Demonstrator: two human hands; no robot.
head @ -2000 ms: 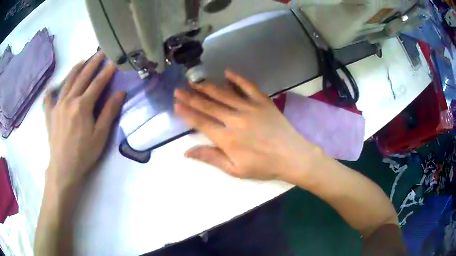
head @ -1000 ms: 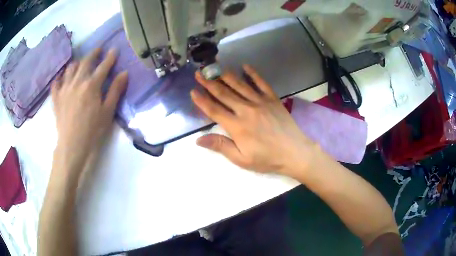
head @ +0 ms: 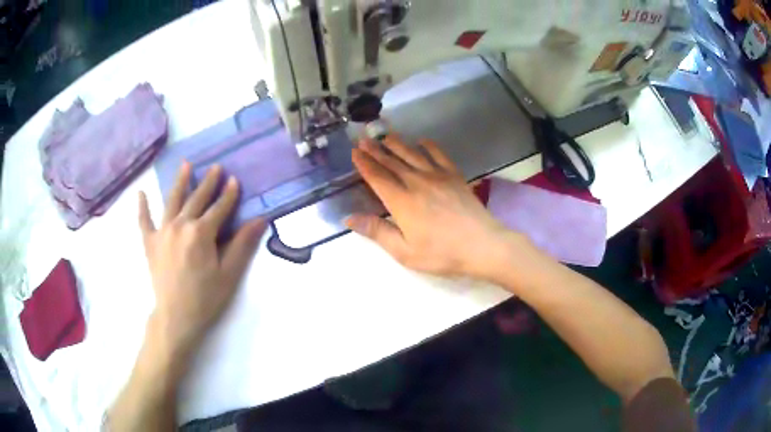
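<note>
The clear bluish plastic template lies on the table under the sewing machine head, with a mauve panel showing through it. The needle and presser foot area is over the template. My left hand lies flat with fingers spread on the template's near left edge. My right hand rests on the template's right part and the bed, fingertips beside the presser foot area. Neither hand grips anything.
Mauve panels are stacked at the left, with dark red panels nearer. Sewn pieces lie right of my right hand, below black-handled scissors on the metal bed plate. A red bin stands at the right.
The camera view has shifted, so the table's things sit further right. The template has turned under the machine head, and its long edge now shows between my hands. Both hands stay on it.
</note>
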